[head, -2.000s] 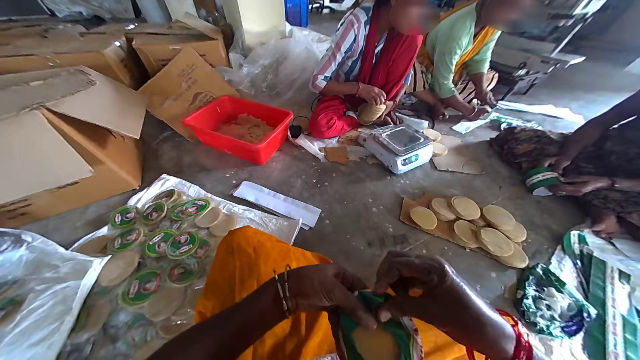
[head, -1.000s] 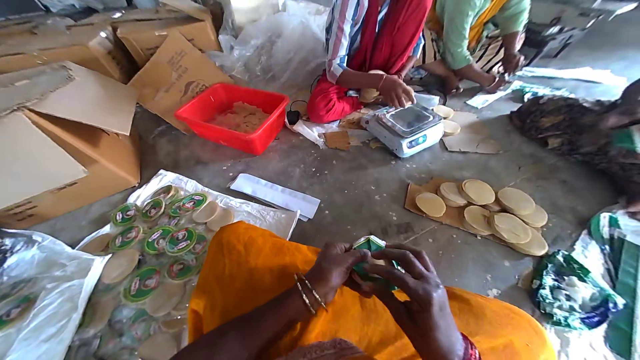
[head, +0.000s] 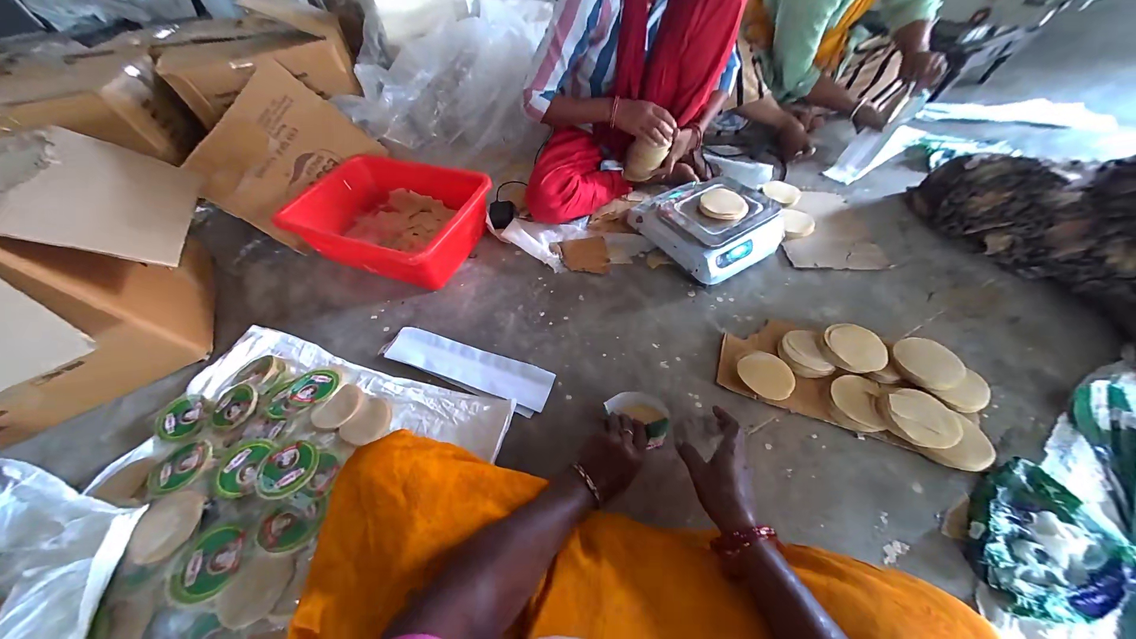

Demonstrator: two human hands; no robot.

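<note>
My left hand is on the near left side of a small round packet of pale discs in a clear and green wrapper, low over the floor. To the right of the packet, my right hand is apart from it, fingers spread and holding nothing. Stacks of thin pale round discs lie on a torn cardboard sheet to the right. At the left, many round packets with green labels lie on a white plastic sheet.
Ahead are a red plastic tub of pale pieces, a digital weighing scale bearing discs, and a white strip. Cardboard boxes stand left. Two people sit beyond the scale; one holds a stack of discs. Crumpled green-white wrappers lie right.
My hands, earlier together around the wrapper near my lap, are now farther forward; the right has come off the packet. Discs now rest on the scale. The dark-clothed person's hands at right are out of view.
</note>
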